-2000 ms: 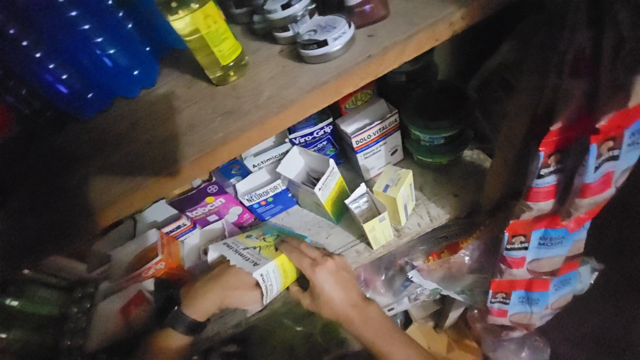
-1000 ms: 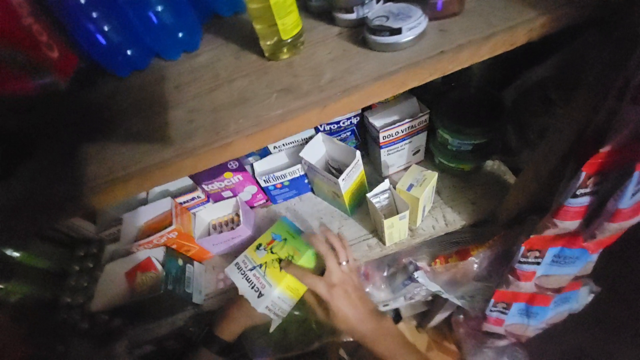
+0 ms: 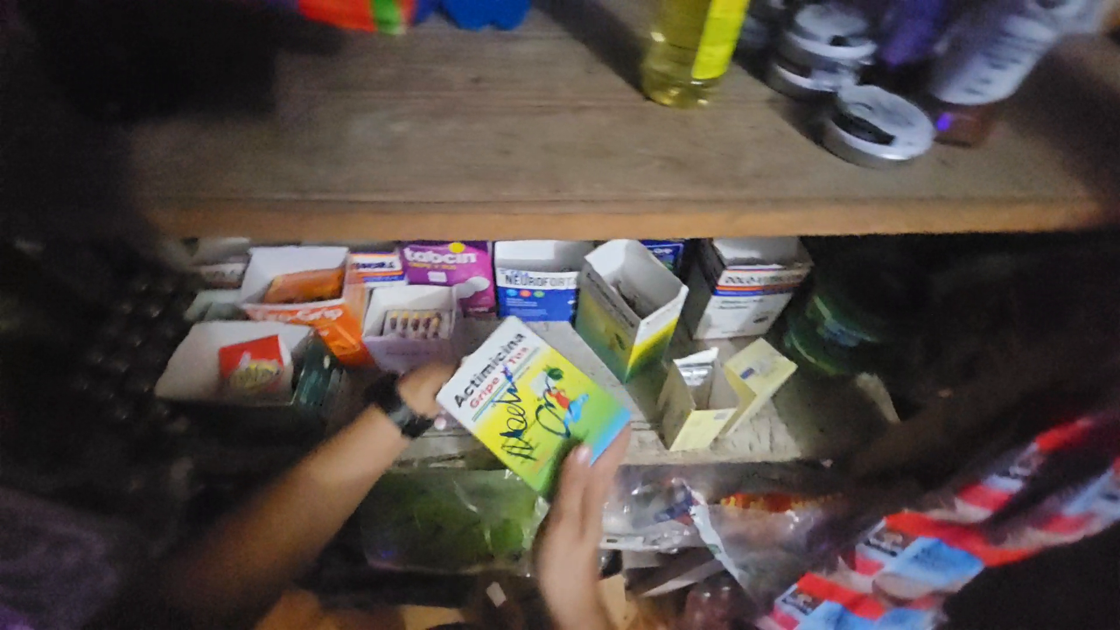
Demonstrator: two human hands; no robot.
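Observation:
A green, yellow and white Actimicina medicine carton [image 3: 538, 402] is tilted between my hands, its printed face with dark handwriting toward me. My left hand [image 3: 429, 391], with a dark band at the wrist, is at the carton's left edge and partly hidden behind it. My right hand [image 3: 582, 507] grips the lower right edge, fingers along its side. Just behind stands an open-topped yellow-green carton [image 3: 630, 306], beside a Neurofort box [image 3: 536, 284]. A white box of capsules [image 3: 411, 328] is left of them. Two small pale yellow cartons [image 3: 722, 394] stand to the right.
A wooden shelf board [image 3: 525, 166] overhangs the boxes, bearing a yellow bottle [image 3: 696, 52] and round tins [image 3: 878, 127]. Further left are an orange-and-white box [image 3: 306, 302] and a box holding a red packet [image 3: 254, 363]. Red and blue sachets [image 3: 927, 551] hang at the lower right.
The held carton has turned to show more of its face. My right hand has moved from across its face to its lower right edge. The view has shifted and levelled.

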